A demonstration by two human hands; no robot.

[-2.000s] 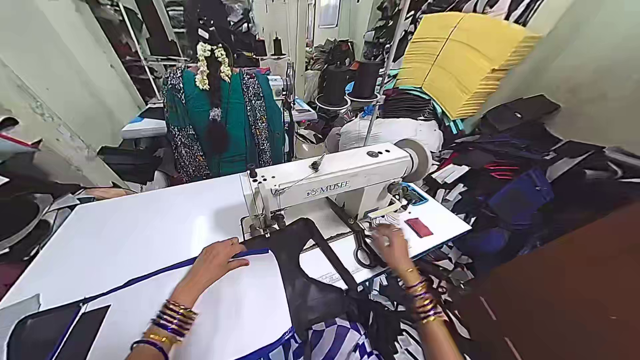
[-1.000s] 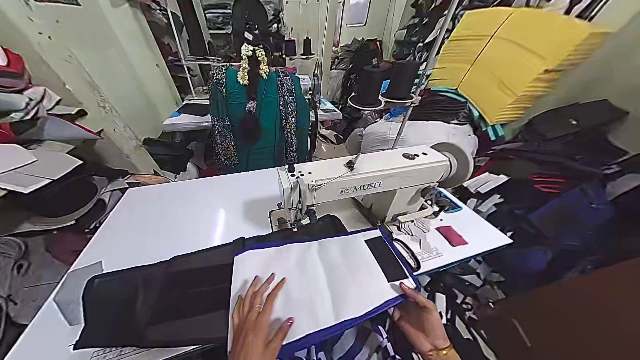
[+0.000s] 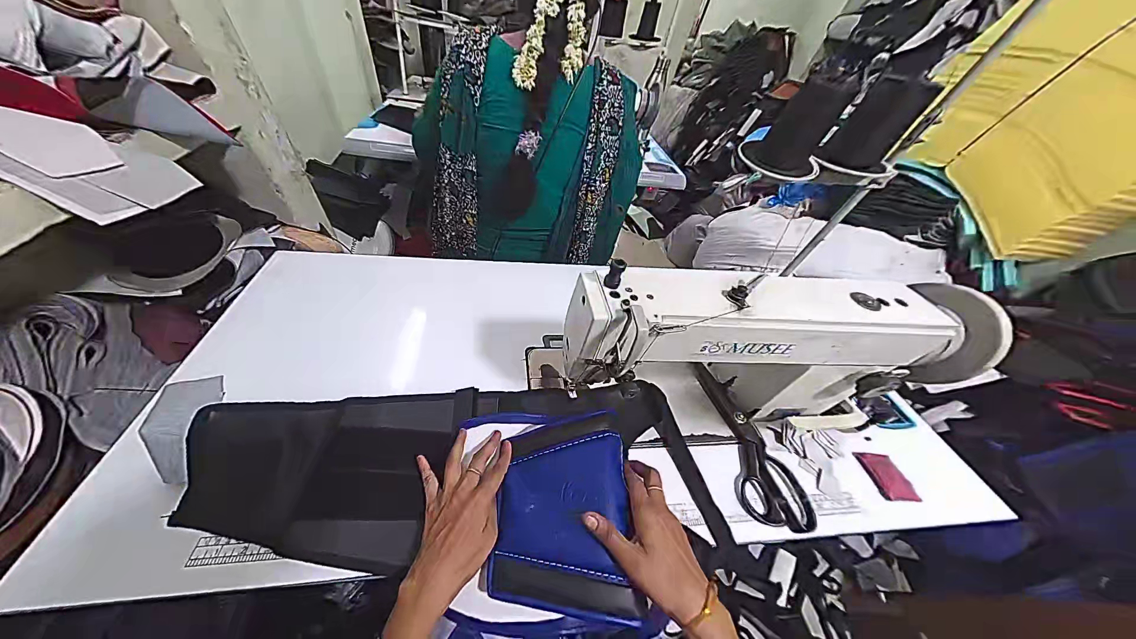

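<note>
A blue and black stitched fabric panel (image 3: 561, 506) lies over white material with blue edging, just in front of the needle of a white Musee sewing machine (image 3: 781, 333). My left hand (image 3: 461, 515) rests flat on its left edge, fingers spread. My right hand (image 3: 652, 550) grips its right edge, thumb on top and fingers beneath. Black fabric (image 3: 311, 470) stretches out to the left under my left hand, and a black strip curves round on the right. Black-handled scissors (image 3: 772, 493) lie on the table right of my right hand.
The white table (image 3: 355, 328) has a printed ruler scale along its front. A small red piece (image 3: 887, 477) lies near the right edge. Thread cones (image 3: 799, 124) stand behind the machine. Another person (image 3: 532, 160) in green sits beyond the table. Fabric heaps flank both sides.
The white panel under my hands a second ago now has a blue and black face showing on top. My right hand has moved from its corner to its right edge. The view is closer.
</note>
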